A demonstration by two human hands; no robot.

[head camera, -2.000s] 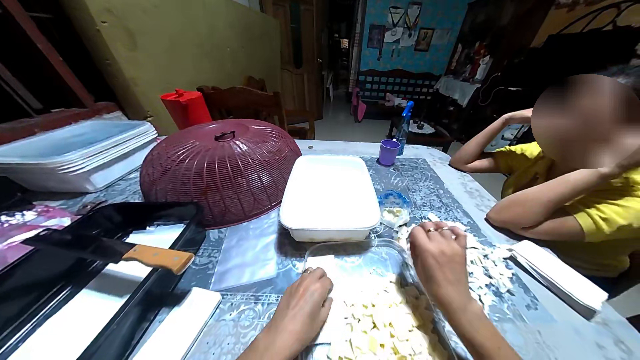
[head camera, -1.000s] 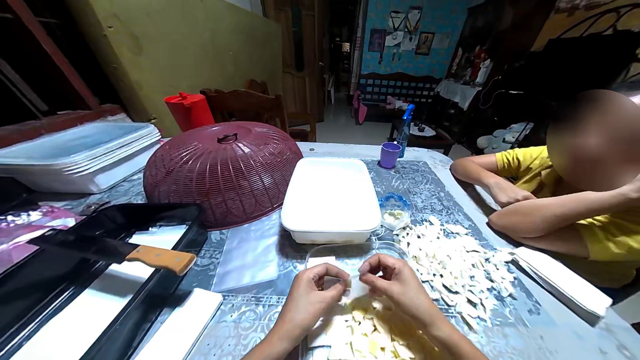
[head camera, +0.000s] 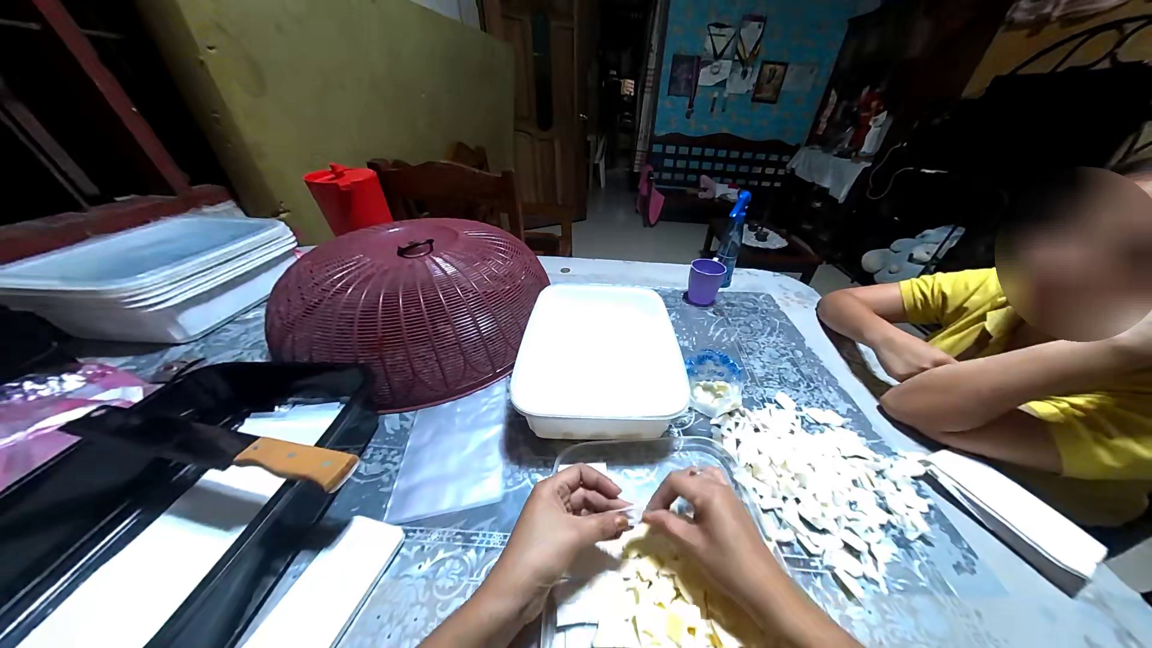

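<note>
My left hand point(head camera: 576, 522) and my right hand point(head camera: 706, 517) are close together over a clear plastic tray point(head camera: 661, 445). A small whitish piece shows between the left thumb and fingertips, and the right fingertips are pinched beside it; what they hold is hidden. Below them, pale yellow pieces point(head camera: 666, 603) lie in the tray. To the right of the tray spreads a pile of small white pieces point(head camera: 828, 486), perhaps wrappers. Just beyond the tray stands a white lidded container point(head camera: 600, 360). A small blue-rimmed dish point(head camera: 715, 373) with pale bits sits at its right.
Left of me, a knife with a wooden handle point(head camera: 301, 461) lies across a black tray point(head camera: 351, 387). A maroon mesh food cover point(head camera: 405, 315) and a clear plastic bag point(head camera: 454, 459) are nearby. A person in yellow point(head camera: 954, 310) leans on the right table edge, beside a folded white item point(head camera: 1017, 517).
My right hand has moved from the white pile to beside my left hand over the tray. The person at the right has lowered one forearm onto the table.
</note>
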